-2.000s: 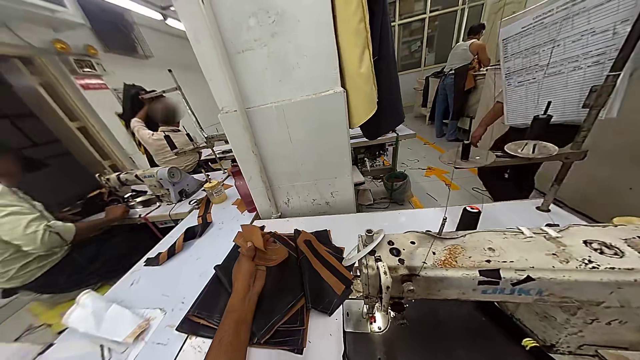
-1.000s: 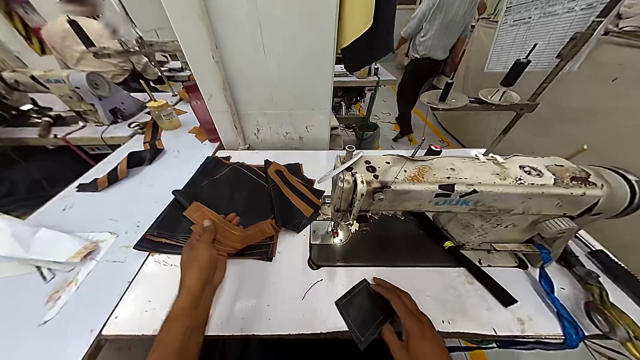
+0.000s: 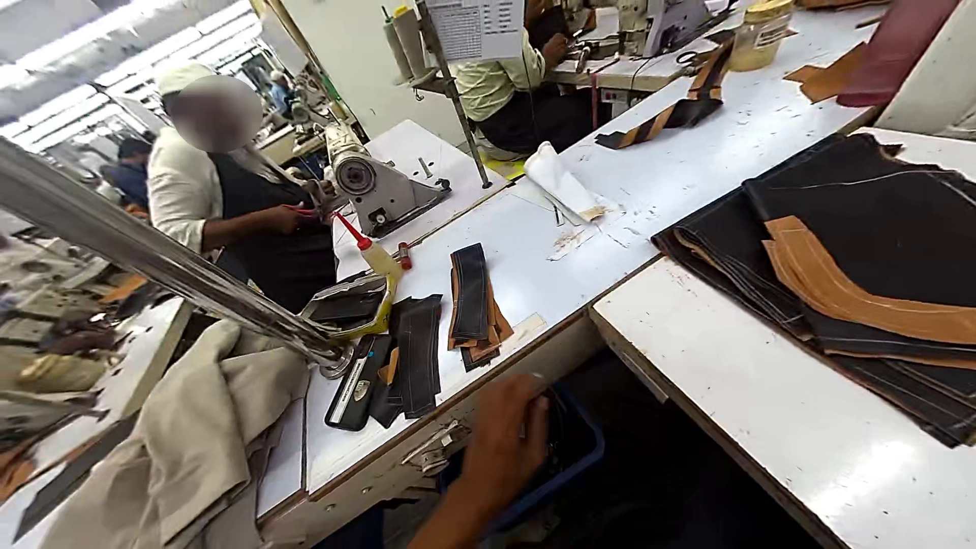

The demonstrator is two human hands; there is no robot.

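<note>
My left hand (image 3: 503, 438) is at the table's front edge, over a blue bin (image 3: 591, 457), its fingers curled; whether anything is in them cannot be told. My right hand is out of view. Just beyond my left hand, short stitched black and tan leather strips (image 3: 469, 293) lie stacked on the white table. Beside them are wider black leather strips (image 3: 419, 354) and a black case-like object (image 3: 357, 389) with a pale strip. On the right-hand table, a curved tan leather piece (image 3: 862, 293) rests on a stack of black leather panels (image 3: 862, 198).
A glue bottle (image 3: 374, 255) with a red nozzle stands by a yellow-edged tray (image 3: 366, 305). A metal pole (image 3: 168, 259) crosses the left side, above beige cloth (image 3: 183, 435). A co-worker (image 3: 229, 183) is beside a sewing machine (image 3: 374, 183); another person (image 3: 499, 84) sits farther back.
The view has swung far left. My left hand has let go of the tan leather, which it held one second ago, and is now over the bin. My right hand has left the view.
</note>
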